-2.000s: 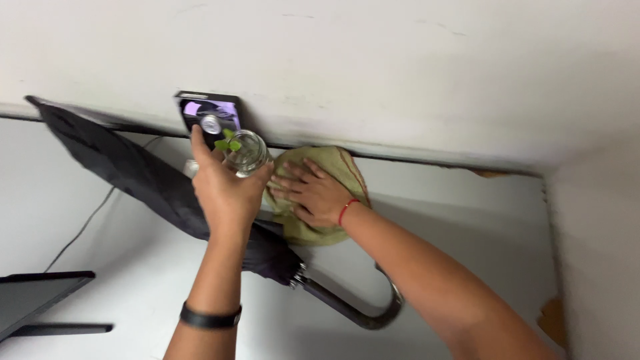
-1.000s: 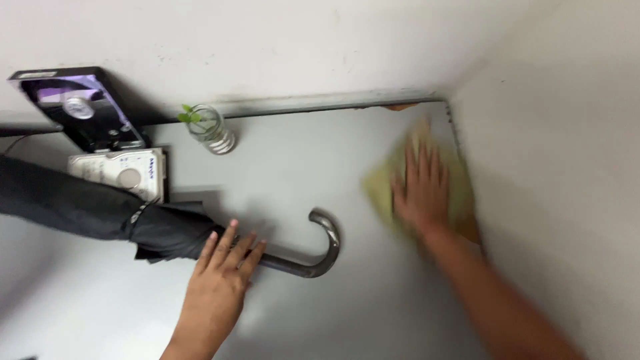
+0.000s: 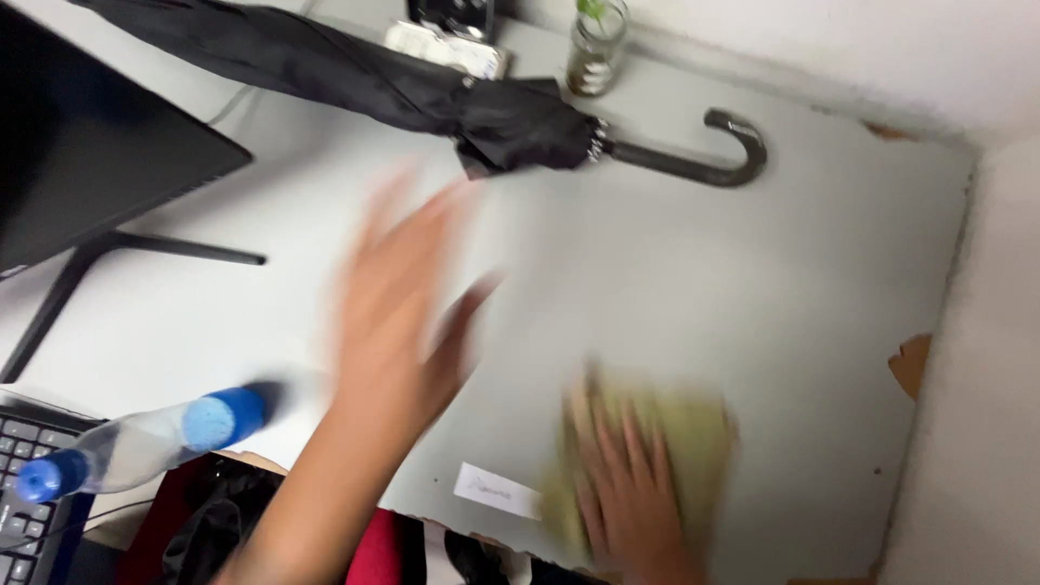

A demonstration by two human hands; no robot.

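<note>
My right hand [image 3: 630,487] lies flat on a yellow-green cloth [image 3: 691,439] and presses it against the grey tabletop [image 3: 780,309] near the front edge. Both are blurred. A white paper slip with writing [image 3: 494,489] touches the cloth's left side. My left hand [image 3: 398,301], strongly blurred, is over the table with its fingers spread and nothing in it. Just beyond its fingertips lies a folded black umbrella [image 3: 520,126] with a curved handle [image 3: 691,166]. A glass jar with a green sprig [image 3: 597,53] stands behind the umbrella, beside a hard drive [image 3: 447,50].
A black monitor [image 3: 97,154] on a stand [image 3: 191,248] is at the left. Below it are a clear bottle with blue ends [image 3: 146,439] and a keyboard [image 3: 32,455]. Walls border the table at the back and right. Brown chipped patches [image 3: 912,366] mark the right edge.
My right hand has brought the cloth from the back right corner to the front edge. My left hand has come off the umbrella. The view has shifted, showing more of the front and left.
</note>
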